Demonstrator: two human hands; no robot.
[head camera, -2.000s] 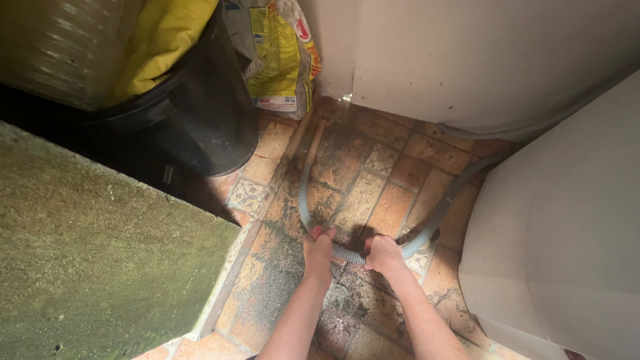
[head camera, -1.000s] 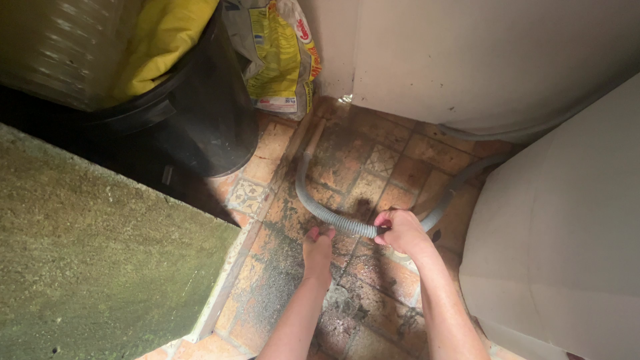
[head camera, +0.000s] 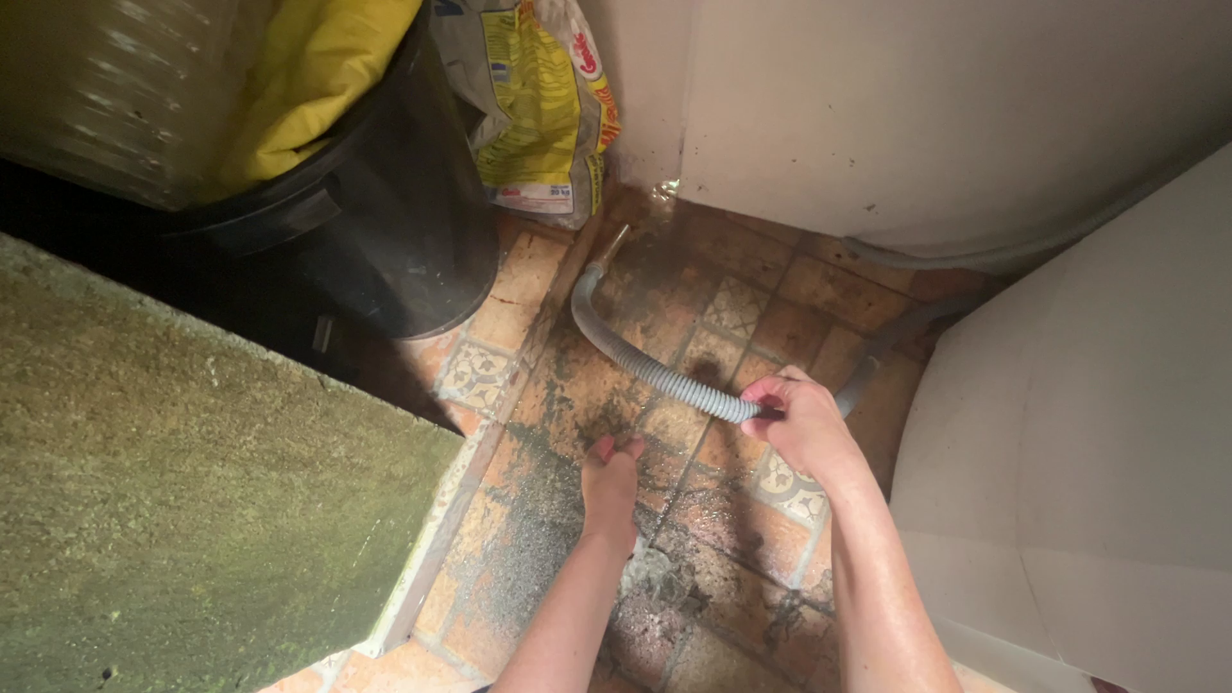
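A grey corrugated hose (head camera: 654, 371) curves over the wet tiled floor, its thin pipe-like far end (head camera: 616, 248) pointing at the wall corner. My right hand (head camera: 794, 419) grips the hose near a dark section, with more hose running behind it to the right. My left hand (head camera: 611, 486) is off the hose, below and left of it, fingers apart and holding nothing that shows. Beside my left wrist a crumpled greyish lump (head camera: 654, 577) lies on the floor.
A black plastic bin (head camera: 385, 231) holding yellow material (head camera: 318, 77) stands upper left, beside a yellow and grey sack (head camera: 539, 106). A mossy green slab (head camera: 212, 481) borders the left; a white curved panel (head camera: 1078, 414) borders the right. Another hose (head camera: 1001, 255) runs along the wall.
Both hands were close together at the hose two seconds ago. My left hand has come away from it and moved down; my right hand has moved right, and the hose's far end has shifted.
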